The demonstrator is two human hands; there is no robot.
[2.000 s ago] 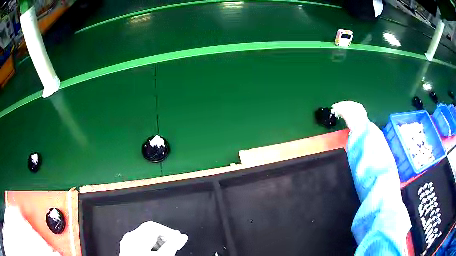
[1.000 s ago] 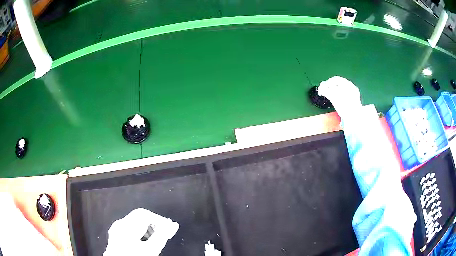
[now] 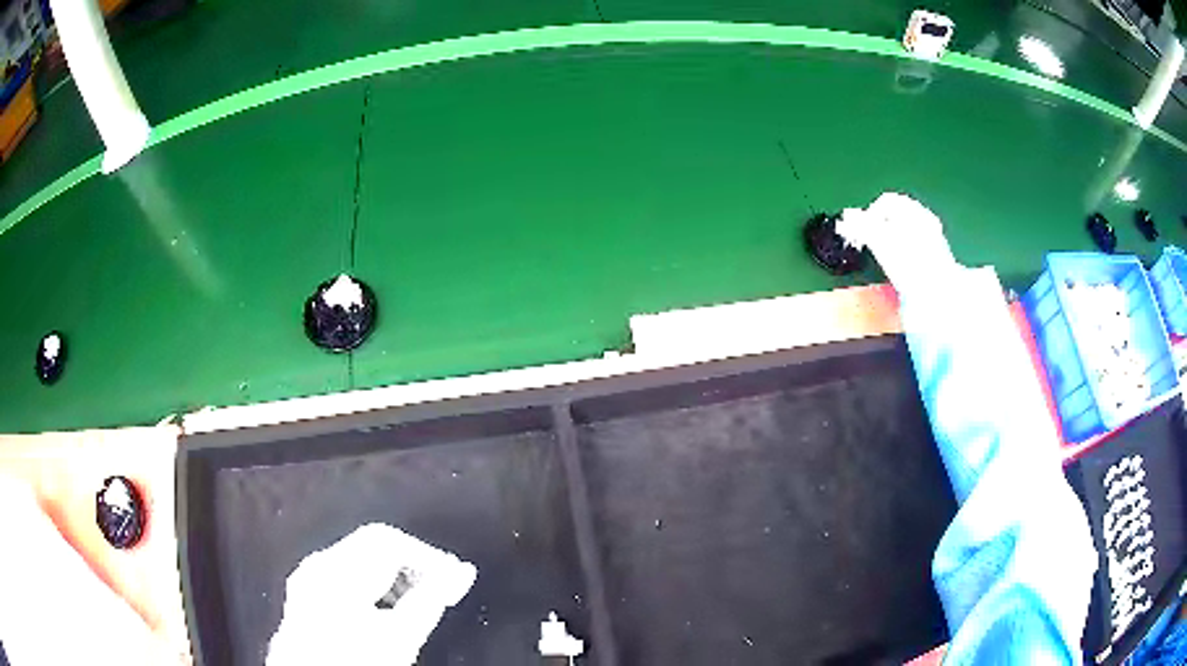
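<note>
My right hand [image 3: 909, 234], in a white glove and blue sleeve, reaches over the tray's far right edge. Its fingertips are at the right side of a round black unit [image 3: 831, 245] on the green belt; any part between them is too washed out to tell. My left hand [image 3: 371, 599], gloved white and overexposed, is curled over the left half of the black tray [image 3: 566, 520], a small dark patch showing in it. A small white part [image 3: 560, 638] lies in the tray to its right. Another round black unit [image 3: 340, 314] with a white piece on top sits on the belt.
A smaller capped unit [image 3: 51, 357] is on the belt at far left; another [image 3: 120, 511] sits on the side board. A blue bin [image 3: 1100, 351] of white parts and a black tray [image 3: 1126, 533] with rows of parts are at right. White posts and a timer [image 3: 928, 35] stand beyond.
The view has tilted down. The capped belt units have shifted left relative to the tray. My right hand stays at its unit. The small white part in the tray has come into fuller view.
</note>
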